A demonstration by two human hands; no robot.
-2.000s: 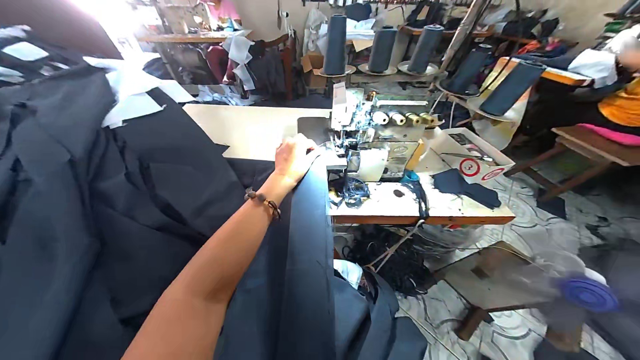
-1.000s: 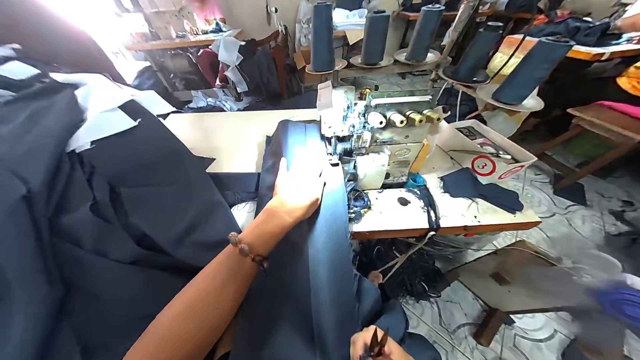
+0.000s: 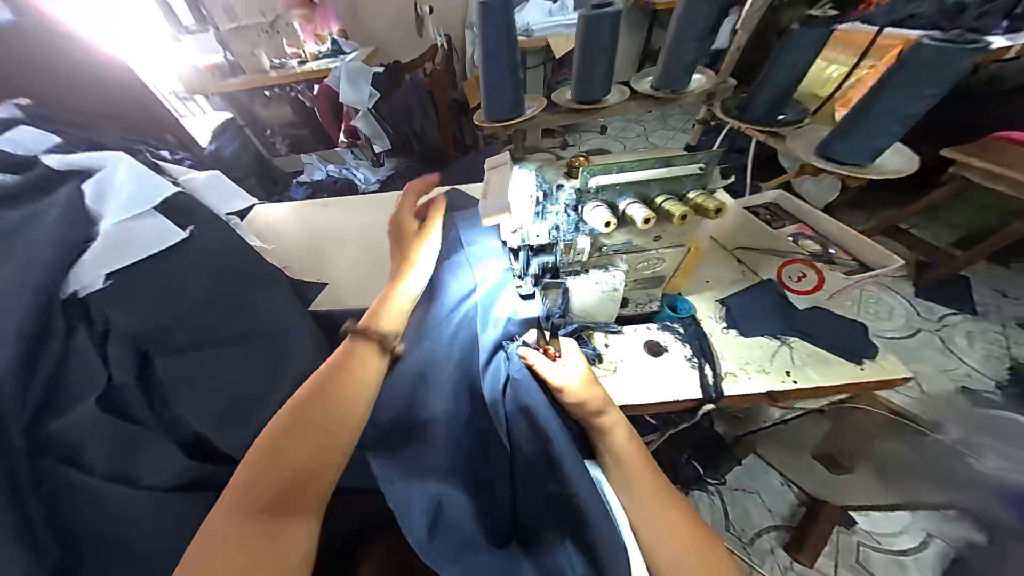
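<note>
Dark blue fabric [image 3: 448, 320] runs up to the left side of an overlock sewing machine [image 3: 616, 232] and hangs off the table's near edge. My left hand [image 3: 416, 236] rests along the fabric's upper left edge, left of the presser foot, thumb and fingers apart. In front of the presser foot, my right hand [image 3: 564, 372] holds small dark thread snips [image 3: 548, 340], blades pointing up, with its fingers at the fabric's right edge. Whether the fingers also pinch the cloth is hard to tell. Dark thread trimmings lie beside the snips.
Thread cones [image 3: 596, 52] stand behind the machine. A white box [image 3: 824, 240] and dark fabric scraps [image 3: 796, 320] lie on the table's right. Dark cloth [image 3: 160, 360] with white pieces is heaped at left. A wooden stool [image 3: 848, 456] stands at lower right; a person sits at the far table.
My right hand, at the bottom edge a second ago, has moved up to the machine's front with the snips. My left hand has shifted to the fabric's left edge.
</note>
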